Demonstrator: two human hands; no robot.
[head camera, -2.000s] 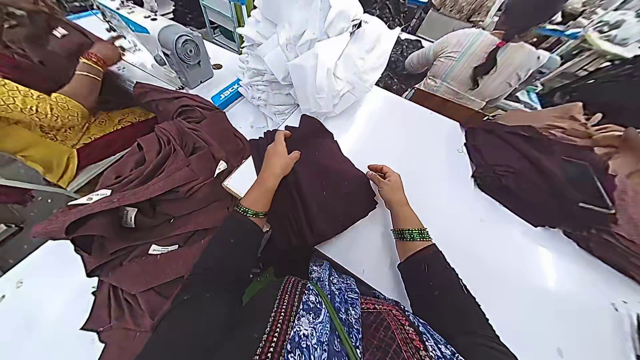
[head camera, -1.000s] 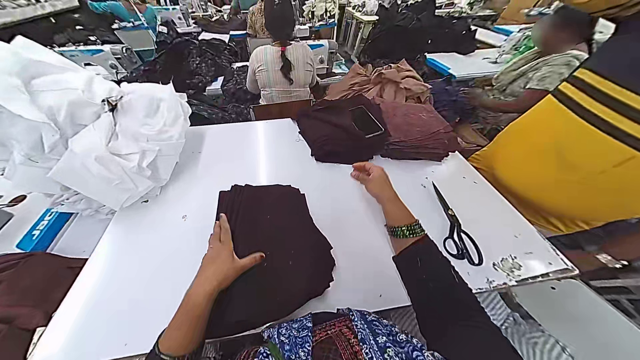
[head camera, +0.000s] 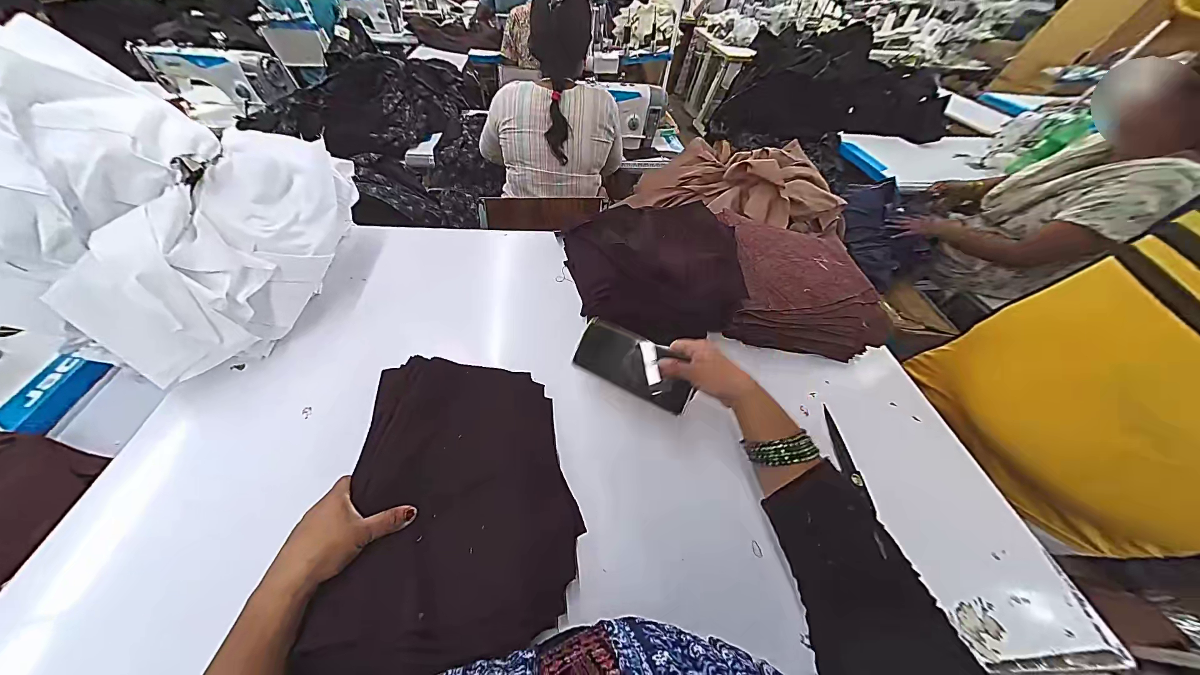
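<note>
A stack of dark maroon fabric pieces (head camera: 469, 506) lies on the white table in front of me. My left hand (head camera: 333, 534) rests on its left edge, thumb on top and fingers along the side. My right hand (head camera: 708, 370), with green bangles at the wrist, grips the right end of a black smartphone (head camera: 633, 364) over the table, right of the stack. Just beyond the phone lies a second dark maroon fabric pile (head camera: 656, 267), beside a lighter reddish-brown stack (head camera: 802, 286). Black-handled scissors (head camera: 848, 464) lie to the right, partly hidden by my sleeve.
White fabric (head camera: 197, 225) is heaped at the left on the white table (head camera: 450, 300). Tan fabric (head camera: 750, 183) lies behind the far piles. One person (head camera: 553, 122) sits ahead, back turned; another (head camera: 1059, 225) sits at the right. Yellow cloth (head camera: 1078, 403) borders the table's right edge.
The phone, on the far maroon pile a second ago, is now in my right hand, nearer to me. My left hand stays at the stack. The view has swung right since the oldest frame.
</note>
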